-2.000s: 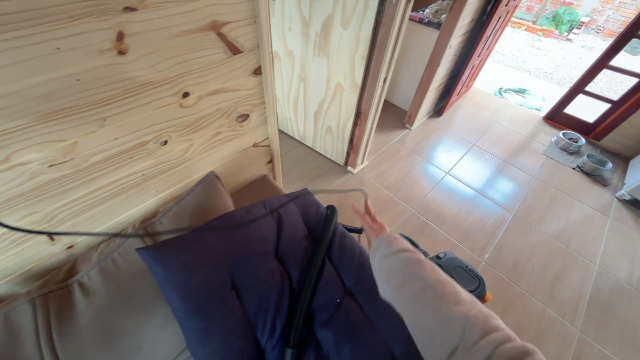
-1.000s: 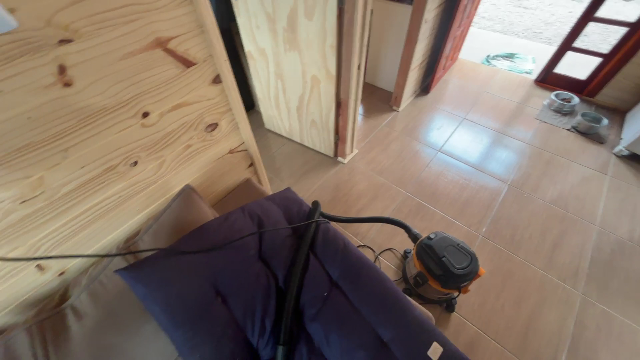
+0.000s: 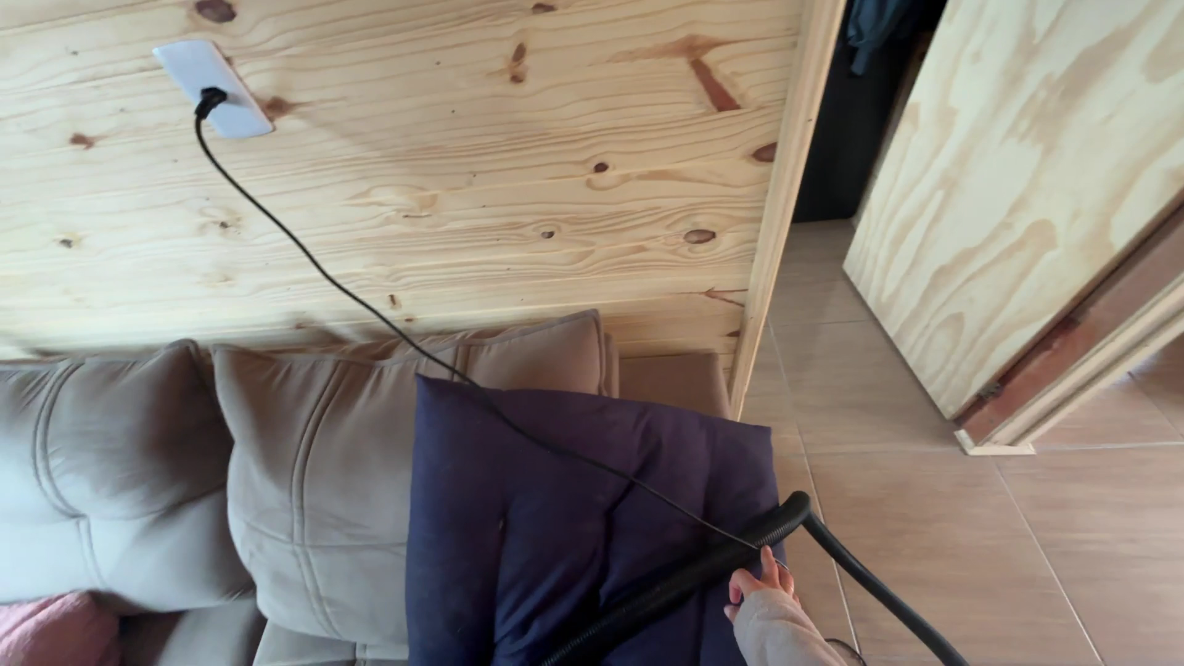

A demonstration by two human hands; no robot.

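My right hand (image 3: 766,586), in a light sleeve, reaches in from the lower right with its fingers on a thin black power cord (image 3: 592,462). The cord runs taut up to a black plug (image 3: 211,100) in a white wall outlet (image 3: 239,111). Right beside my fingers, a black ribbed vacuum hose (image 3: 666,590) lies across a dark purple tufted cushion (image 3: 555,444), bends at the cushion's edge and drops towards the floor. The exact grip on the cord is small in the view. My left hand is not seen.
Behind the purple cushion, beige sofa cushions (image 3: 319,481) lean on the knotty pine wall (image 3: 444,203). A pink cloth (image 3: 60,629) lies at lower left. To the right are a wooden door panel (image 3: 1017,185), its frame and tiled floor (image 3: 934,555).
The view has swung left, bringing the outlet and plug into sight and leaving the vacuum cleaner outside. My right hand, out of view one second ago, is back in view at the cord.
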